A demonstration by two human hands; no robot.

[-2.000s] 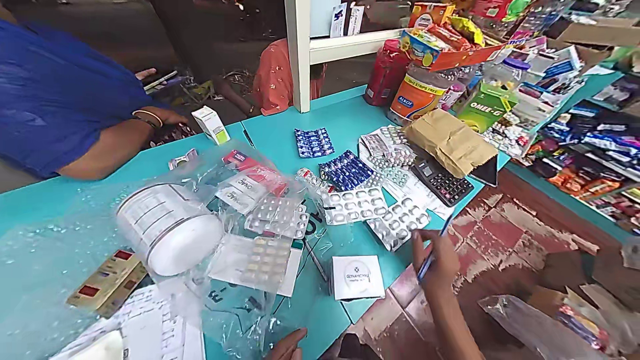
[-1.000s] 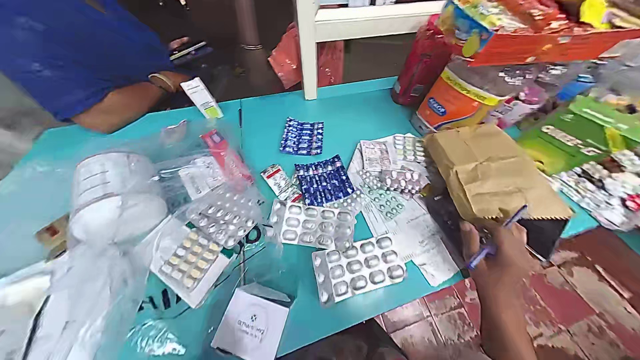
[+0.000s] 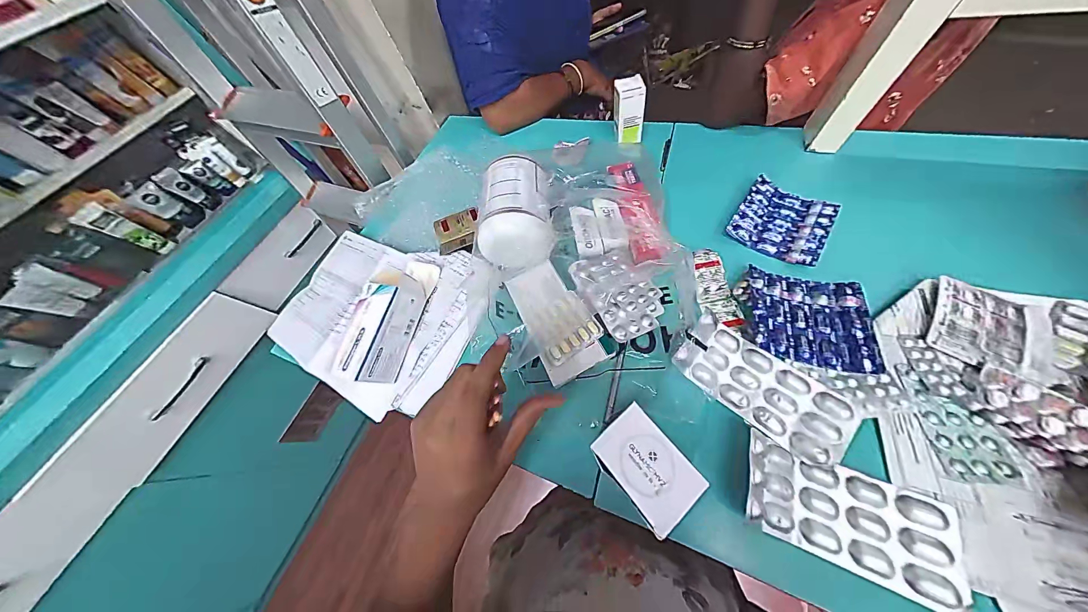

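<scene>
My left hand (image 3: 476,408) is over the near edge of the teal counter, index finger and thumb apart, holding nothing that shows. Just beyond it, a blister pack of yellowish tablets (image 3: 571,336) lies by a clear plastic bag. A white plastic jar (image 3: 514,212) lies on its side there. Papers (image 3: 327,289) with a medicine carton (image 3: 391,331) on them are to the left. A white box (image 3: 650,472) sits right of my hand. Silver blister packs (image 3: 867,527) and blue ones (image 3: 812,319) are spread farther right. My right hand is out of view.
Across the counter (image 3: 960,204), a person's forearm (image 3: 531,102) rests by an upright white-and-green carton (image 3: 629,109). A white post (image 3: 884,76) stands at the back right. Drawers (image 3: 161,399) and stocked shelves (image 3: 93,144) line the left side.
The view has swung left. My left hand now reaches over the near counter edge. My right hand, which held a pen near the brown paper bag, has left the view.
</scene>
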